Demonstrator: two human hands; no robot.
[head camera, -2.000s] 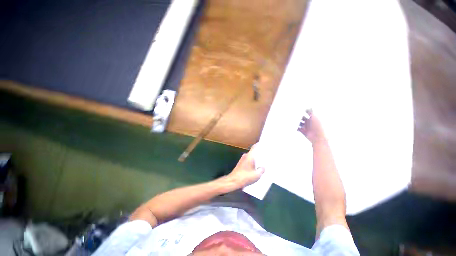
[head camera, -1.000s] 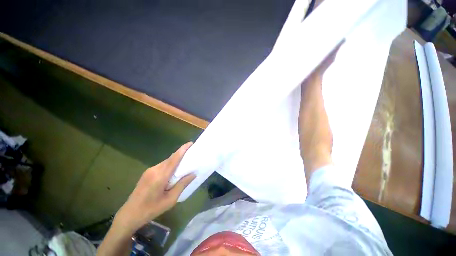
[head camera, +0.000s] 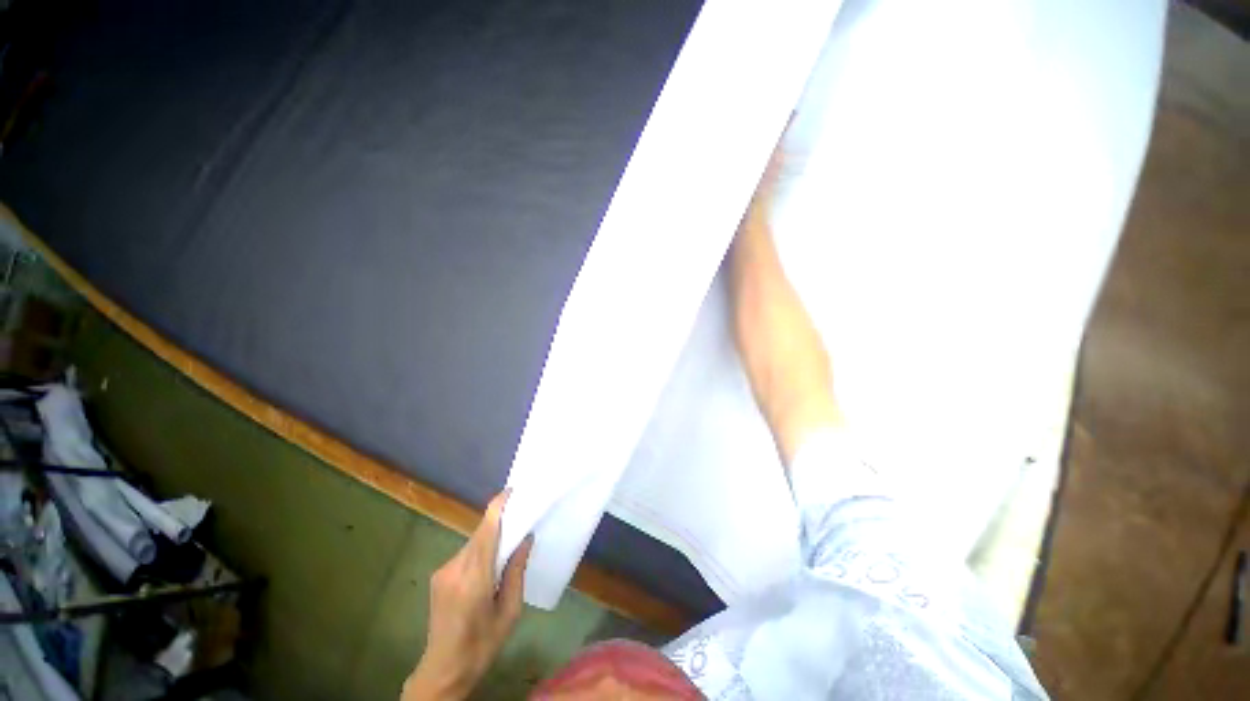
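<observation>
The wide white paper marker (head camera: 960, 206) lies over the table and partly over the dark spread fabric (head camera: 411, 233). Its left edge is folded over into a long flap. My left hand (head camera: 473, 603) grips the near end of this flap at the table edge, thumb and fingers on either side of the paper. My right hand (head camera: 775, 171) reaches forward under the flap's edge; its fingers are mostly hidden by the paper, so its hold cannot be told. The fabric shows some creases at the far left.
The light wood table edge (head camera: 295, 431) runs along the near side. Bare brown wood (head camera: 1165, 411) shows at the right, with a small dark pen-like object (head camera: 1238, 598) on it. A rack with rolls and scraps (head camera: 96, 493) stands on the green floor at the lower left.
The view has shifted along the table. The marker now lies flatter and spreads wider to the right, with a long folded flap on its left. The white rolls at the right are out of view.
</observation>
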